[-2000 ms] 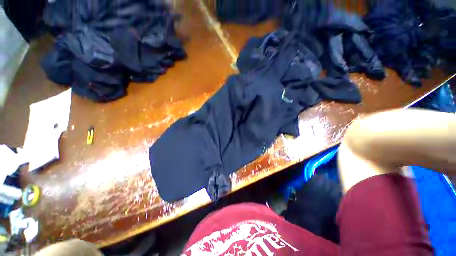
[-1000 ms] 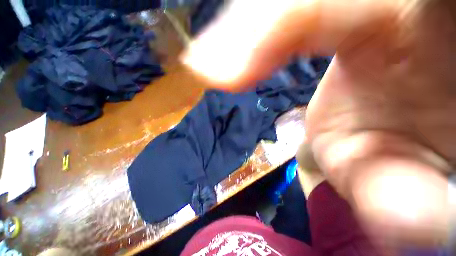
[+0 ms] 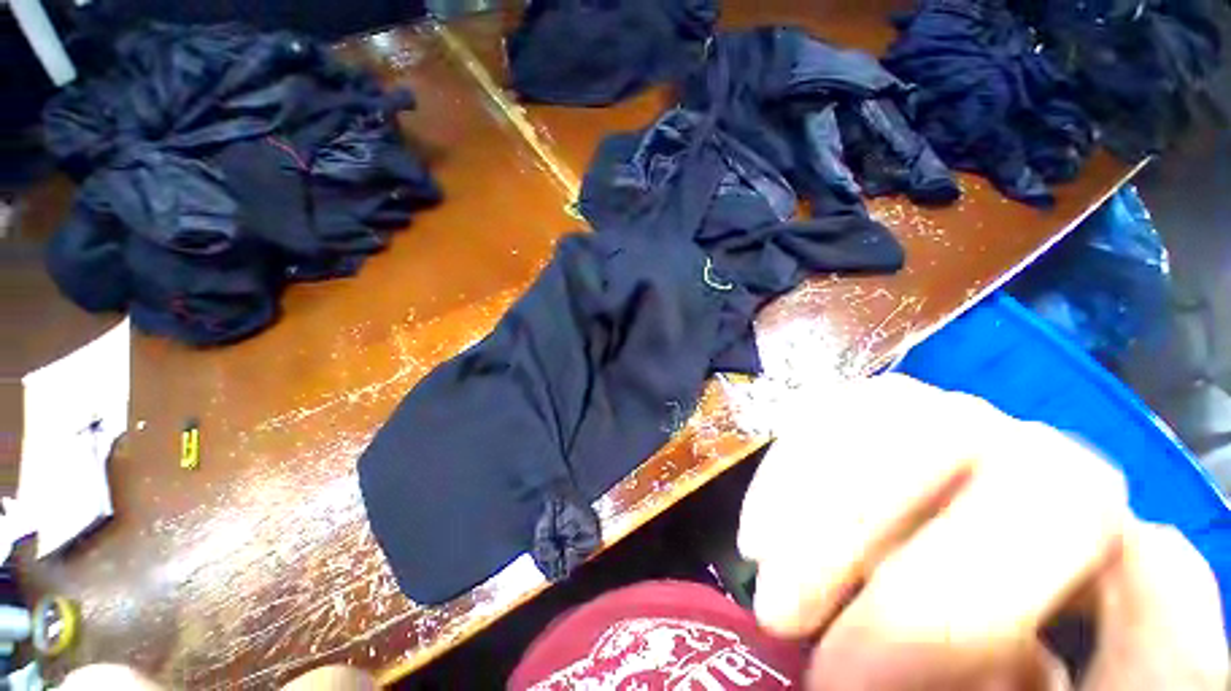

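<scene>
A dark jacket (image 3: 459,452) lies on the wooden table in front of me, running from the front edge towards the back right. A sleeve end (image 3: 564,537) hangs at the table edge, and a pale thread (image 3: 717,275) shows on the cloth. My right hand (image 3: 945,540) is large, close to the camera and washed out, in front of the table edge and blue bin; its fingers look curled, and whether it holds anything cannot be told. Two bits of skin at the bottom left edge may be my left hand (image 3: 338,679), cut off by the frame.
Piles of dark jackets lie at the far left (image 3: 243,189), far middle (image 3: 608,47) and far right (image 3: 992,95). A small yellow tool (image 3: 190,444), a white paper (image 3: 74,432) and a tape roll (image 3: 57,626) are at the left. The blue bin (image 3: 1067,392) stands right, beyond the edge.
My right hand came up across the view, hiding much of the right side, and is now lower right with its fingers curled. The view has shifted. The jacket lies much as before.
</scene>
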